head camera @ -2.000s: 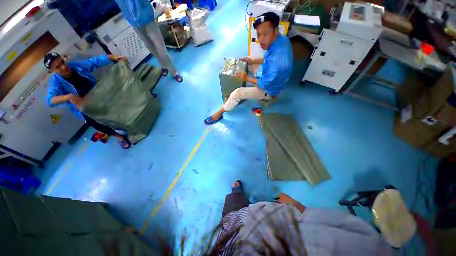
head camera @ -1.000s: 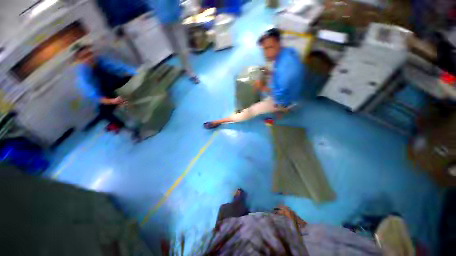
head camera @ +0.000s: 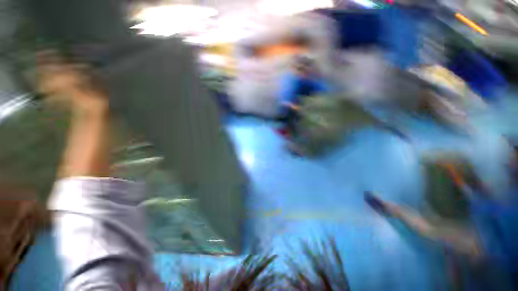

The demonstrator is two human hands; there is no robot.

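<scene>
The whole view is strongly blurred. A tall stack of dark green wrapped cartons (head camera: pixel 176 131) fills the left side, with shiny tape strips on its lower part. My left hand (head camera: pixel 68 85) is raised in front of the stack at the upper left, with a pale sleeve below it. Its fingers are too blurred to tell whether they touch the stack or hold anything. My right hand is not in view.
A person in blue (head camera: pixel 301 85) is beside a large green woven sack (head camera: pixel 332 122) on the blue floor, before a pale machine (head camera: pixel 255 74). Another person's leg (head camera: pixel 420 221) and a green wrapped box (head camera: pixel 448 182) show at right.
The view has swung left, so the green stack now fills the left side. My left hand has come into view, raised at the stack. The other people appear farther right.
</scene>
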